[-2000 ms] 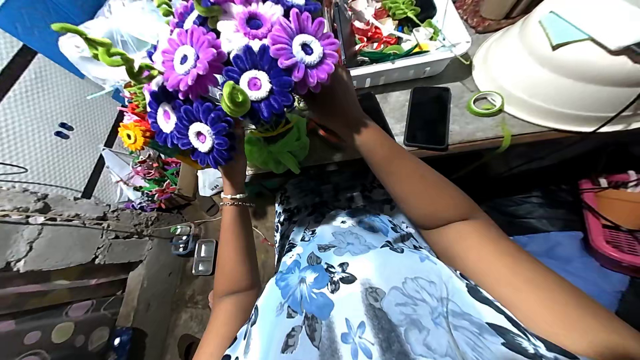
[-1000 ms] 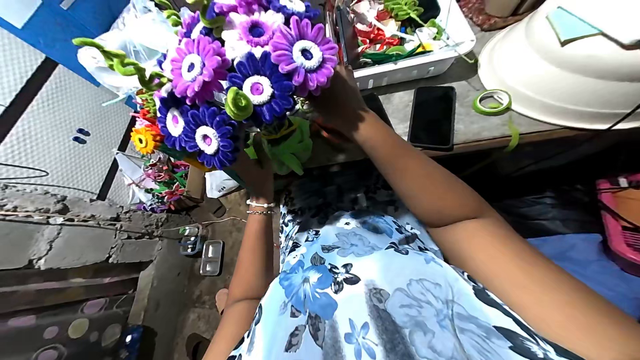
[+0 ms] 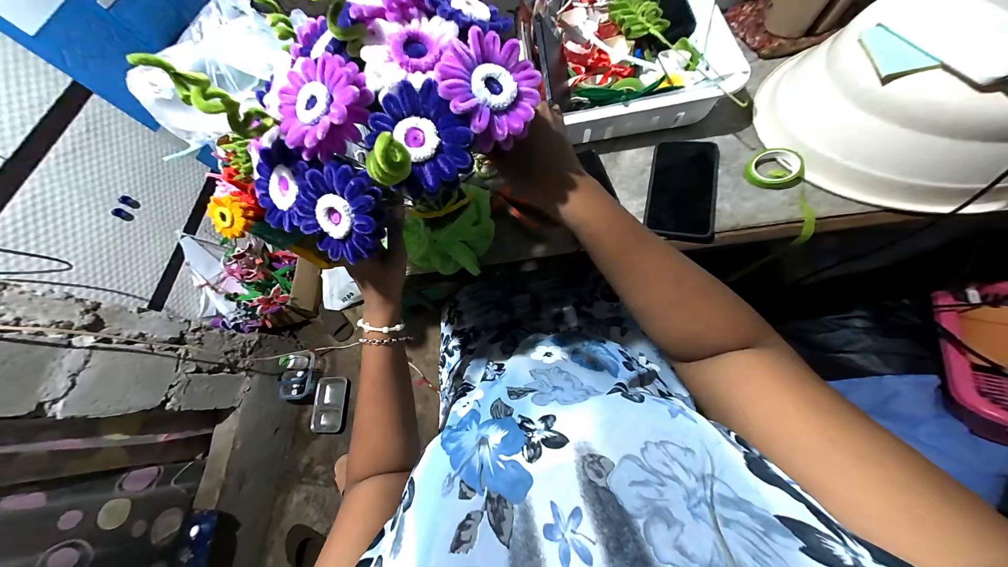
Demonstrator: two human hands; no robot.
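Note:
A bouquet of purple, violet and white pipe-cleaner flowers (image 3: 416,138) fills the upper left, with curled green stems and a green mesh wrap (image 3: 450,236) beneath it. My left hand (image 3: 381,264), with two bracelets at the wrist, is under the bouquet's lower left; its fingers are mostly hidden by the blooms. My right hand (image 3: 539,157) is at the bouquet's right side, just behind a violet flower, its fingertips largely covered. What exactly each hand grips cannot be seen.
A black phone (image 3: 682,190), a roll of green tape (image 3: 774,168), a white basin (image 3: 882,118) and a white basket (image 3: 646,116) of craft pieces lie on the concrete ledge. Orange flowers (image 3: 228,216) and a second bouquet (image 3: 260,287) are at left. A pink basket (image 3: 965,370) is at right.
The bouquet remains between both hands throughout. The view has shifted slightly; no plain change in the hands' hold shows.

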